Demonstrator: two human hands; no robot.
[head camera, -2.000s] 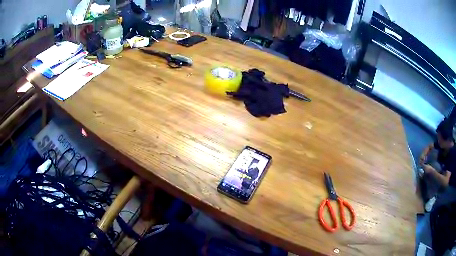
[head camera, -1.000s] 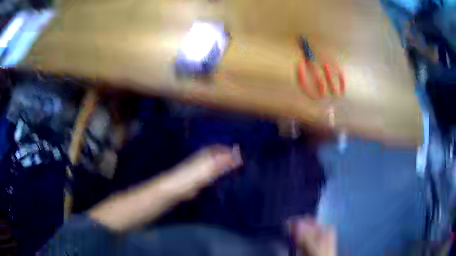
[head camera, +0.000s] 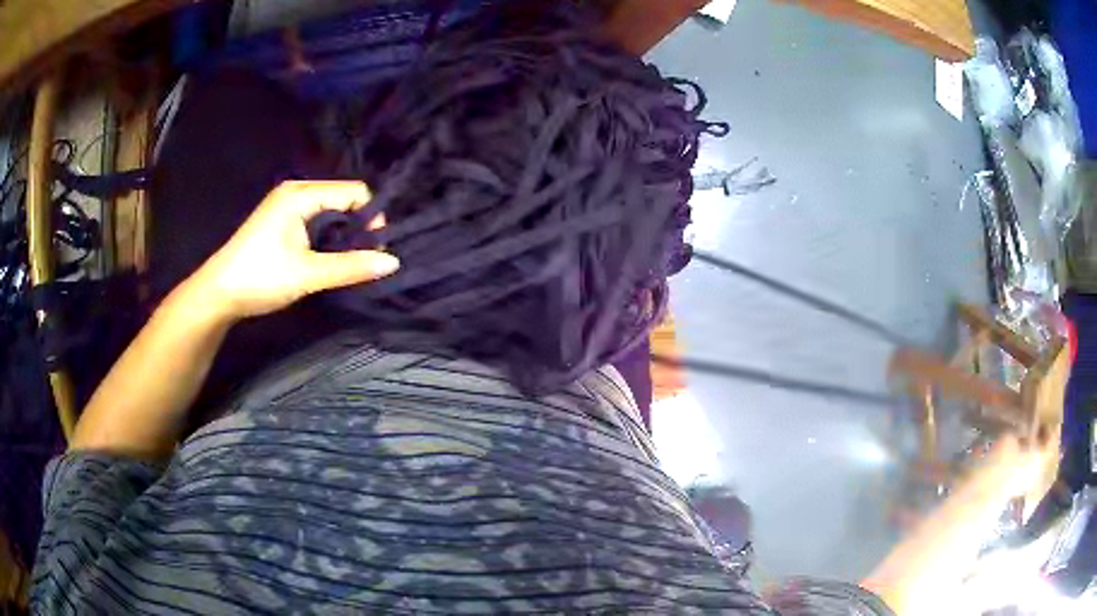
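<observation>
A large tangled heap of dark purple-black fabric strips (head camera: 541, 205) lies on my lap. My left hand (head camera: 271, 253) is at the heap's left side, thumb and fingers curled around a dark strip between them. Two dark strips (head camera: 788, 291) stretch from the heap's right side across the floor area towards the right. My right hand (head camera: 1010, 469) is far out at the lower right, strongly blurred. Its grip and its contact with the strips cannot be made out.
The wooden table's edge (head camera: 902, 22) crosses the top. A wooden stool or chair (head camera: 1041, 391) stands at the right, beside plastic-bagged goods (head camera: 1041, 144). A wooden chair part (head camera: 46, 217) and looser black strips (head camera: 78, 229) are at the left. Grey floor (head camera: 830, 157) shows between.
The view has turned down from the table to my lap. The phone and scissors have left the picture. My left hand is now at the strip heap, and my right arm reaches out to the right.
</observation>
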